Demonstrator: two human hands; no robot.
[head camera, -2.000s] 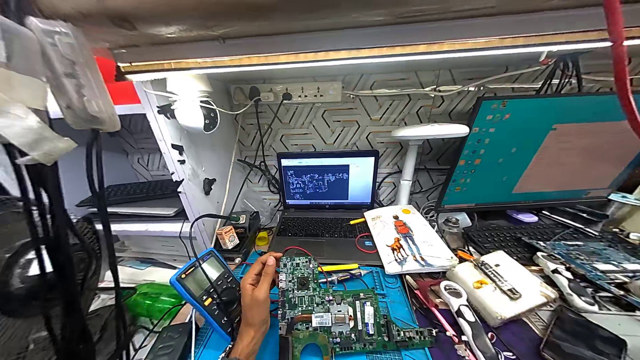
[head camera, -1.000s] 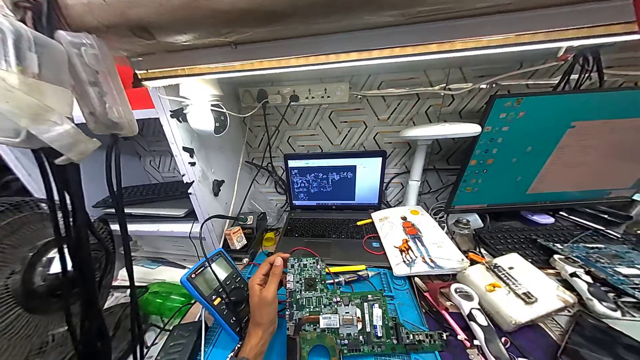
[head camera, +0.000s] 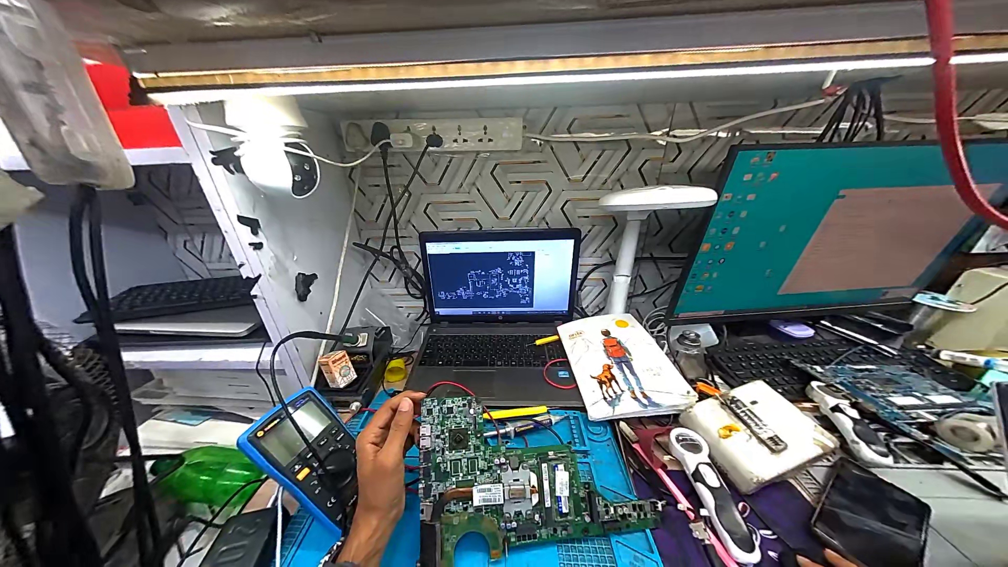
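Note:
My left hand (head camera: 382, 465) pinches the upper left edge of a green laptop motherboard (head camera: 524, 465), which has a copper heat pipe and lies over a blue repair mat (head camera: 610, 472). Just left of that hand a blue-framed digital multimeter (head camera: 303, 449) leans tilted. At the bottom edge, only some fingers of my right hand (head camera: 827, 559) show, close to a black smartphone (head camera: 870, 508); their grip is hidden. Behind the board stands an open laptop (head camera: 488, 366) with a circuit diagram on its screen. A yellow-handled tool (head camera: 516, 413) and a red lead (head camera: 450, 385) lie beyond the board.
An illustrated notebook (head camera: 622, 366) overlaps the laptop's right side. To the right are a white box (head camera: 760, 441), a white-and-black handled tool (head camera: 717, 496), pink-handled tweezers or pliers, a keyboard, a monitor (head camera: 835, 228) and another circuit board (head camera: 890, 394). Black cables hang at the left.
The diagram on the laptop screen has changed to a different view. Fingers now show at the bottom right edge. My left hand stays at the board's edge.

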